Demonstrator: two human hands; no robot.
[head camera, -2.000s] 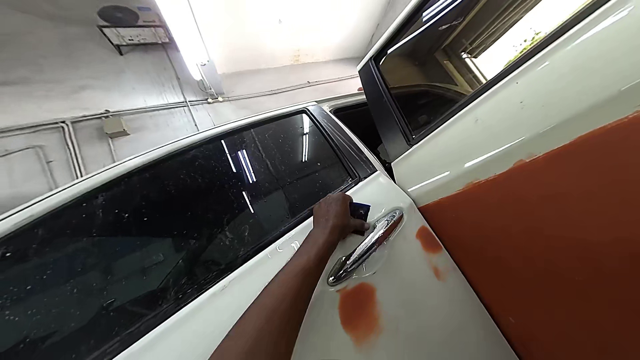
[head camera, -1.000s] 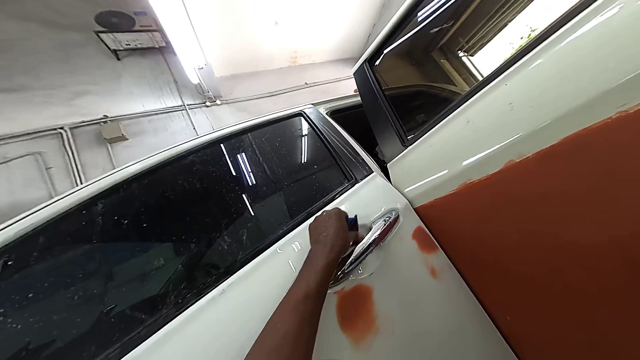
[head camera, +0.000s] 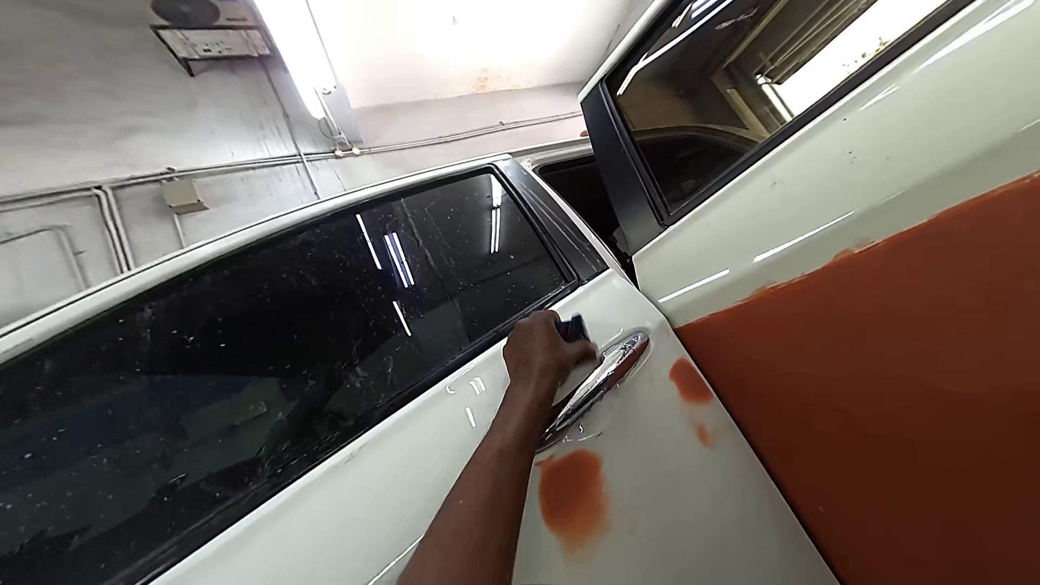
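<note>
My left hand (head camera: 543, 349) reaches up from the bottom of the view, closed around a small dark blue block (head camera: 573, 328). It is at the white car door (head camera: 674, 487), just below the window's lower corner and beside the upper part of the chrome door handle (head camera: 601, 386). Most of the block is hidden by the fingers, and its exact kind cannot be told. Below the handle is an orange-brown patch (head camera: 573, 496) on the paint, with smaller patches (head camera: 691, 382) near the door's edge. My right hand is out of view.
At the right, another white door panel (head camera: 756, 244) with a large orange-brown area (head camera: 877, 406) stands at an angle. Dark window glass (head camera: 284, 325) fills the left. Behind are a wall with conduits (head camera: 244, 166), a ceiling light (head camera: 292, 57) and an air-conditioner unit (head camera: 187, 12).
My left hand stays closed on the blue block beside the handle, with small shifts in its position and tilt. The car panels look unchanged.
</note>
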